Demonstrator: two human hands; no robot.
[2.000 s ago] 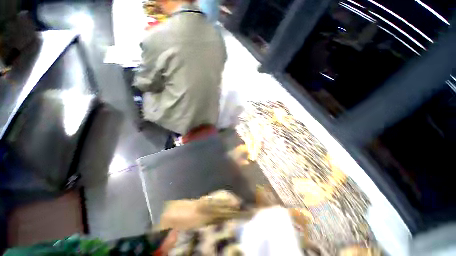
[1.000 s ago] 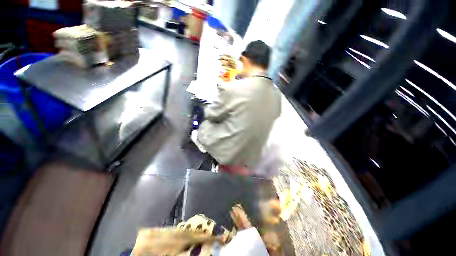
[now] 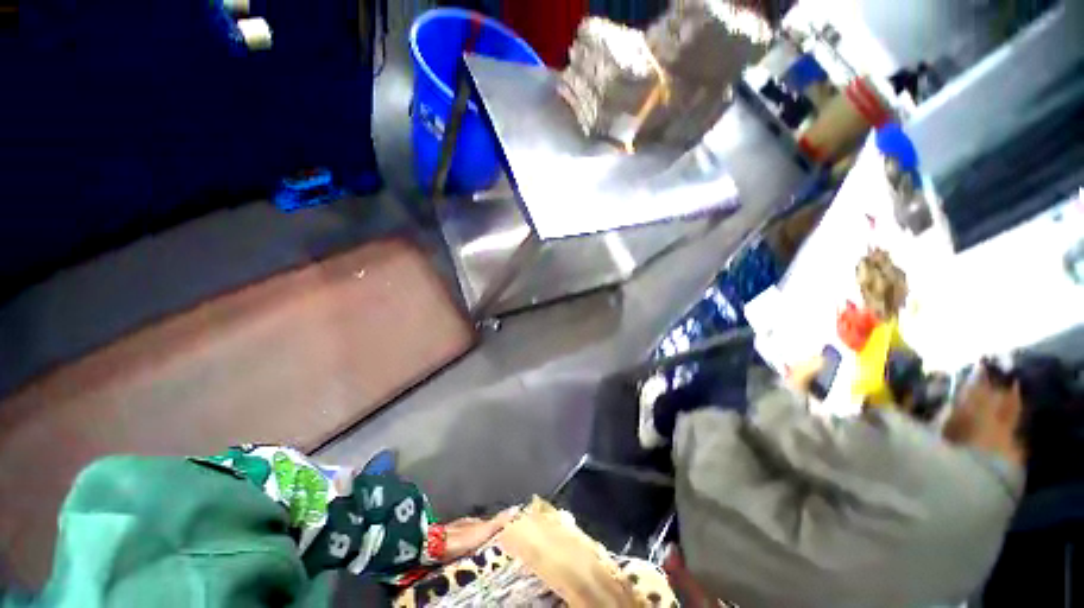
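Observation:
A leopard-print bundle (image 3: 476, 582) with layered pale sides and a broad tan strip (image 3: 565, 558) over it is at the bottom centre, cut off by the lower edge. My left hand (image 3: 473, 534) comes from a green and patterned sleeve and holds the bundle at its left end; its fingers are partly hidden at the tan strip. My right hand is not in view. A metal-topped trolley (image 3: 559, 178) stands ahead, with brick-like tied bundles (image 3: 612, 77) on its far part, one with a yellow-orange band.
A seated coworker in a grey-beige jacket (image 3: 832, 499) is close at the right, at a white worktable (image 3: 820, 255) with yellow and red items. A blue tub (image 3: 476, 166) stands behind the trolley. A brown mat or board (image 3: 262, 344) lies on the floor at the left.
The view has swung left and down, so trolley and tub are now central and the bench pieces are out of view. My left sleeve has come into view, with the bundle still low at the bottom.

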